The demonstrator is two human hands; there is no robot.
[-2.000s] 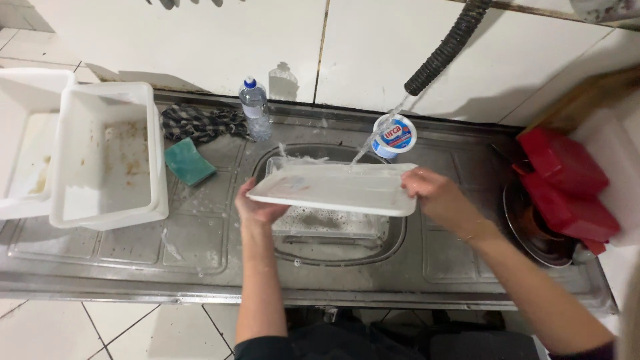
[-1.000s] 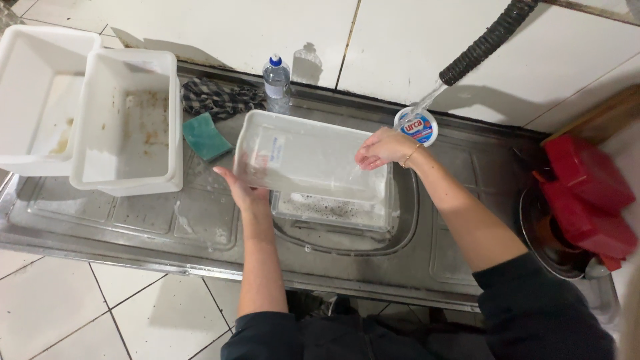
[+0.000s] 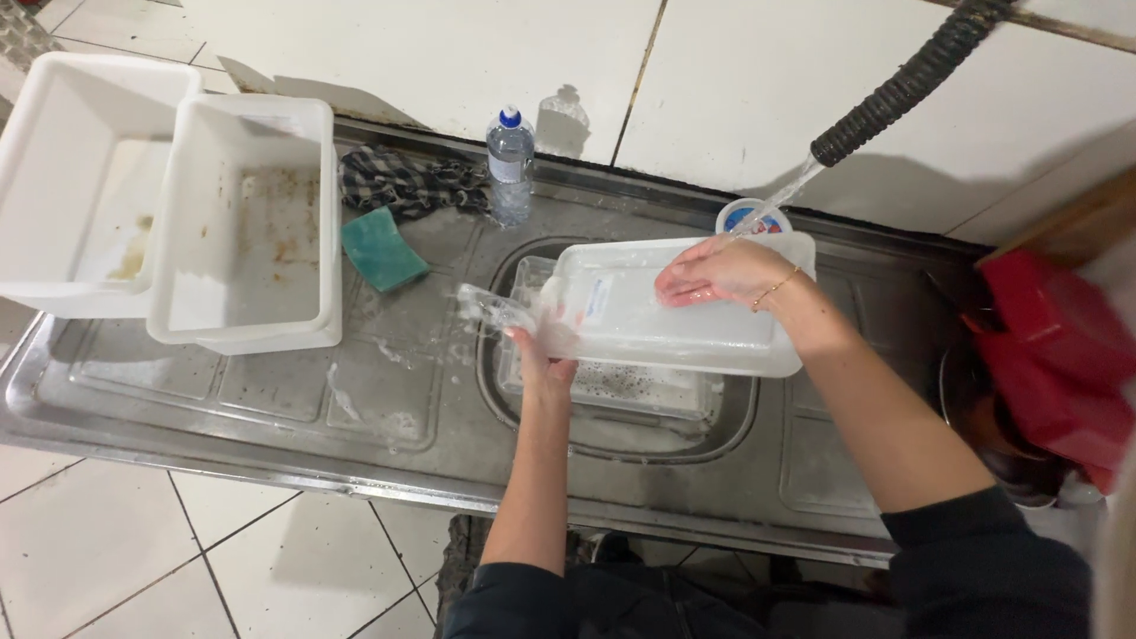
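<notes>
My left hand (image 3: 546, 359) grips the left end of a white plastic lid (image 3: 612, 328), tilted over the sink, with its fingers partly hidden beneath. Flat on the lid's wet upper face lies my right hand (image 3: 710, 275), holding nothing. Water runs from a black corrugated hose (image 3: 887, 102) onto the lid's far edge and spills off the left end. Below, in the sink basin (image 3: 621, 454), sits a clear plastic container (image 3: 661, 395) with suds and dark specks. A round tub (image 3: 753, 211) with a blue label stands just behind the lid.
Two white plastic bins (image 3: 89, 80) (image 3: 244, 333) with stains inside stand on the left of the steel counter (image 3: 382, 390). Near them are a green sponge (image 3: 383, 250), a checkered cloth (image 3: 404, 185) and a clear bottle (image 3: 510, 169). Red containers (image 3: 1047, 346) and a dark pan (image 3: 985, 417) are at the right.
The lid has moved right, under the water stream, and water now pours off its left end. My right hand, gripping the lid's right end two seconds ago, now rests on its face.
</notes>
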